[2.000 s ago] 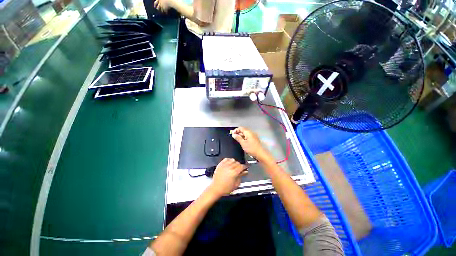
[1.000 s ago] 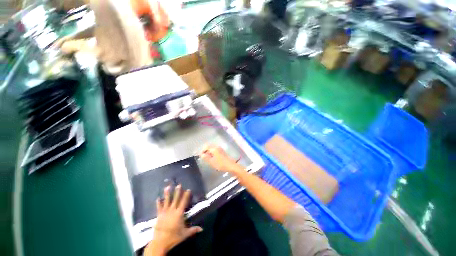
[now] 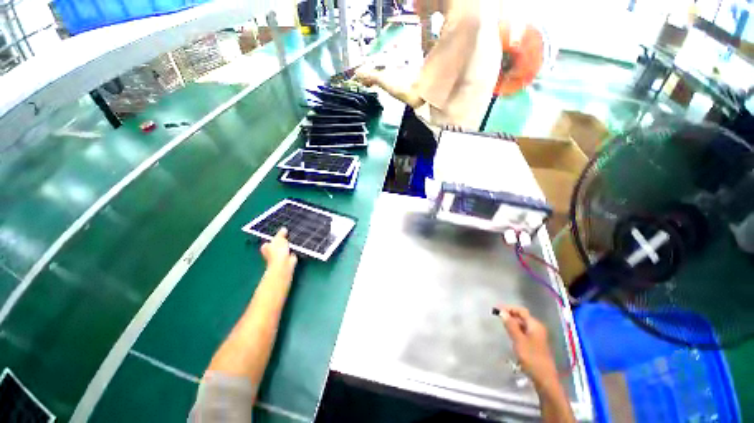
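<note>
A small solar panel (image 3: 310,225) lies face up on the green bench, with dark cells and a pale border. My left hand (image 3: 279,249) is at its near edge, fingertips over the front; its underside is hidden. My right hand (image 3: 526,335) is over the right part of the grey test surface (image 3: 450,306), pinching a small black connector (image 3: 496,311). Red and purple test leads (image 3: 541,277) run from the front of the bench meter (image 3: 488,206) down the right side of the surface.
Waiting panels (image 3: 335,136) overlap further up the bench (image 3: 207,306). A black pedestal fan (image 3: 649,246) and blue crate (image 3: 661,363) stand at the right. Another person (image 3: 459,70) is behind the meter, near a cardboard box (image 3: 550,165).
The view has swung left. The dark panel is gone from the test surface, and my left hand has moved from there to a panel on the bench. My right hand stays over the surface.
</note>
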